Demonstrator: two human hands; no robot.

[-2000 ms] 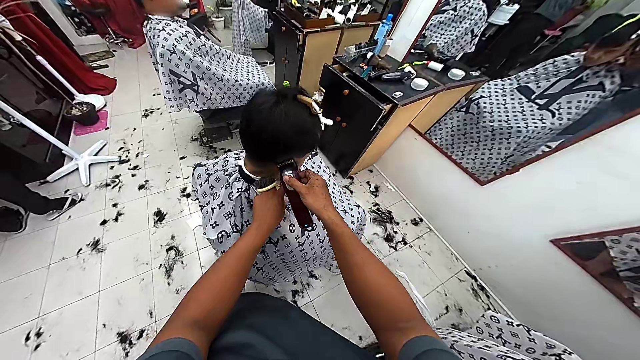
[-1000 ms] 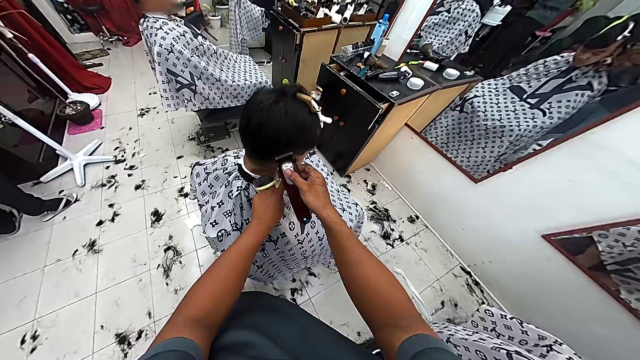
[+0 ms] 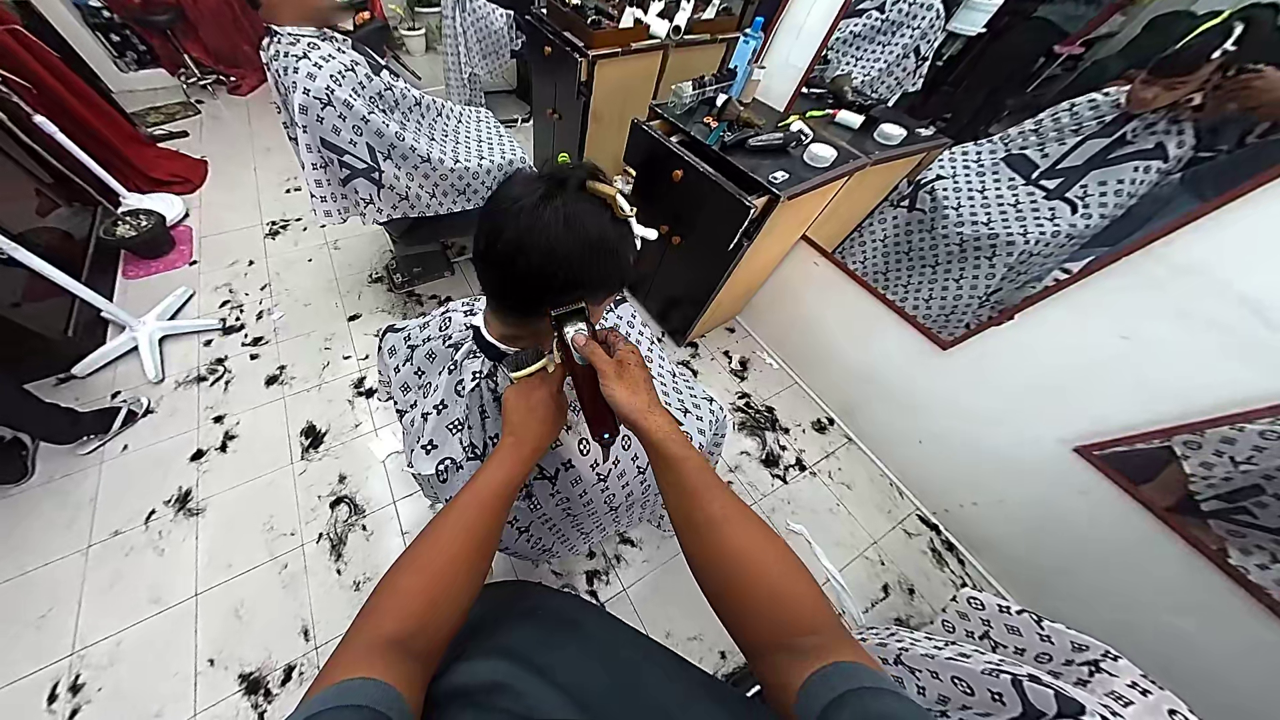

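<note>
A seated person with short black hair (image 3: 550, 240) wears a white-and-black patterned cape (image 3: 570, 500), head bent forward, with clips at the right side of the hair. My right hand (image 3: 625, 380) grips a dark red hair clipper (image 3: 590, 395), its blade end up against the lower back of the head. My left hand (image 3: 535, 405) is closed on a brush with a pale handle (image 3: 530, 365), beside the neck and close to the clipper. The palm sides of both hands are hidden.
Cut hair lies in tufts on the tiled floor (image 3: 240, 500). A black cabinet (image 3: 690, 220) with bottles and tools on top stands ahead right, below a mirror (image 3: 1040, 180). Another caped person (image 3: 390, 130) sits ahead left. A white star-shaped stand base (image 3: 150, 325) and a bystander's foot (image 3: 115, 420) are at left.
Against two seconds ago, the clipper in my right hand shows more of its upper face near the nape. Both hands stay at the lower back of the head.
</note>
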